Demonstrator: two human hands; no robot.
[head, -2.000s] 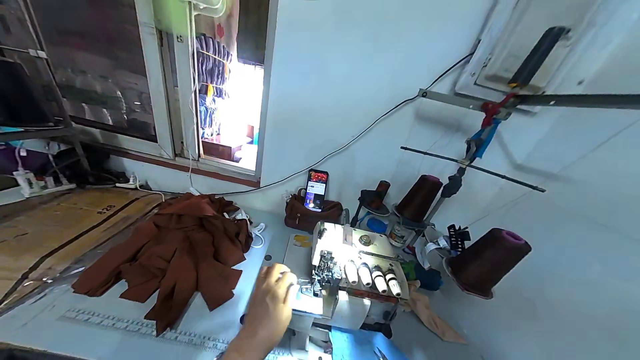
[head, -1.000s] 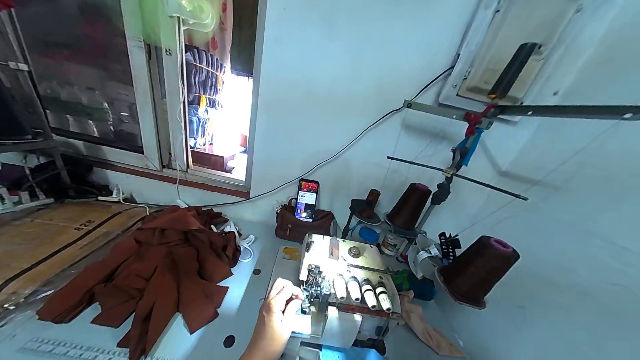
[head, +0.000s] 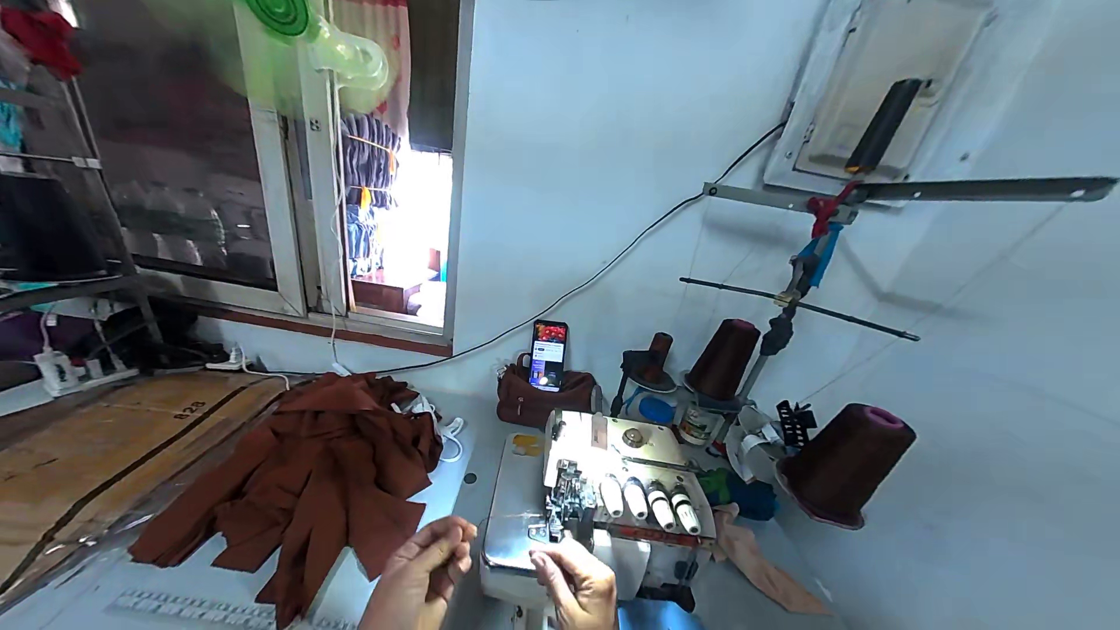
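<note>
An overlock sewing machine (head: 621,464) stands on the table with its lamp lit and several white tension dials on its front. My left hand (head: 424,569) is just left of the machine's bed, thumb and index fingertips pinched together. Close beside it, my right hand (head: 573,582) is in front of the needle area, its thumb and index finger also together. A thread between the fingers is too fine to make out. Brown cut fabric pieces (head: 324,472) lie in a pile to the left. Brown thread cones (head: 722,359) stand behind the machine, a larger cone (head: 844,464) at the right.
A phone (head: 549,354) leans on a brown pouch (head: 547,398) behind the machine. The thread stand (head: 796,271) rises at the right. A cardboard sheet (head: 105,455) and a ruler (head: 201,610) lie at the left. Peach cloth (head: 761,569) lies right of the machine.
Two hands now show in front of the machine, where the earlier frames show one at the needle area. The view has shifted somewhat.
</note>
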